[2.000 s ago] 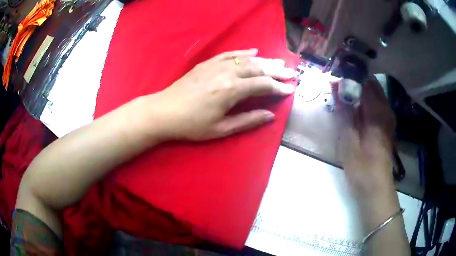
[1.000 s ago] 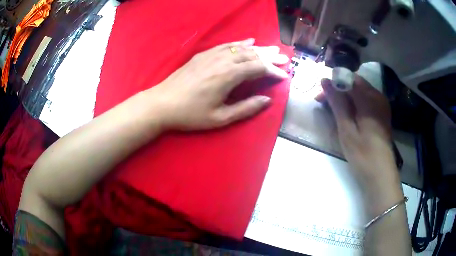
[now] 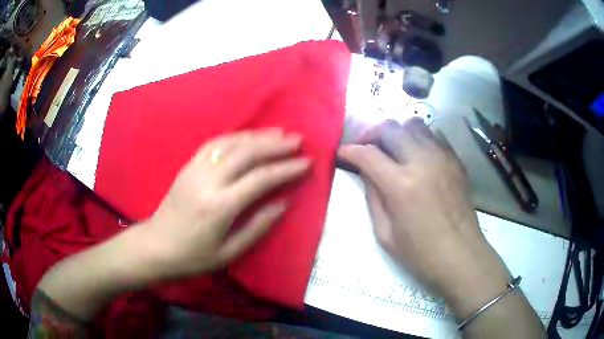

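A bright red garment panel (image 3: 185, 119) lies flat on the white table, its right edge just left of the lit needle area. My left hand (image 3: 232, 192) lies on the panel with fingers spread, pressing it and holding nothing. My right hand (image 3: 417, 179) is right of the panel's edge, near the front of the machine bed (image 3: 463, 159). Its fingers are bent and the thumb points to the cloth edge; whether it holds anything cannot be told. Dark thread snips (image 3: 503, 159) lie on the bed to the right, blades pointing away from me.
The sewing machine head (image 3: 477, 26) is at the upper right, with a pale round knob (image 3: 418, 82). Darker crumpled red cloth (image 3: 53, 218) lies at the left. Orange strips (image 3: 50, 56) and plastic-wrapped material are at far left. Black cables (image 3: 579, 285) hang at right.
The panel has moved towards me, and its far edge now shows. My left hand has moved back with it. My right hand has moved left and nearer, and the snips now show on the bed.
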